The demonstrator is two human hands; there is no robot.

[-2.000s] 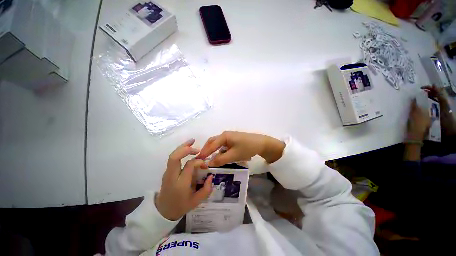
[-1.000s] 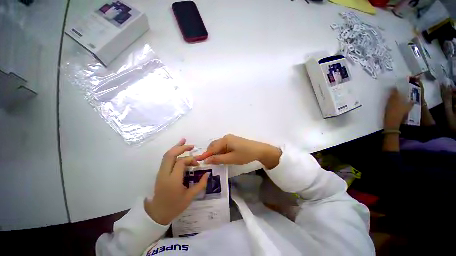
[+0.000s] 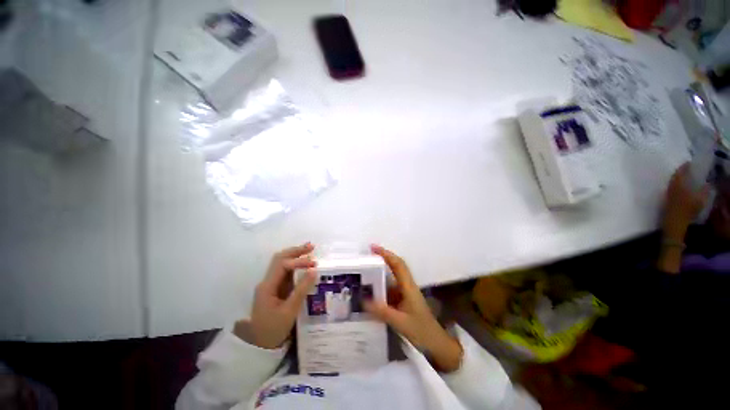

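A white retail box [image 3: 344,340] with a dark purple picture stands between my hands at the table's front edge, against my body. My left hand [image 3: 278,298] grips its left side near the top. My right hand [image 3: 410,308] grips its right side, fingertips at the upper corner. The top of the box looks closed, with a pale tab above it. The frame is blurred, so the tab's detail is hard to tell.
Clear plastic bags [image 3: 268,164] lie left of centre, with a carton [image 3: 220,56] behind and a smartphone [image 3: 338,46] beside. Another box [image 3: 560,156] stands at right near small white parts [image 3: 616,88]. A neighbour's hand [image 3: 680,204] is at far right. A yellow bag [image 3: 544,336] is below the edge.
My right hand has moved from above the box's top to its right side. The dark gap seen earlier at the top is now covered. The view has shifted.
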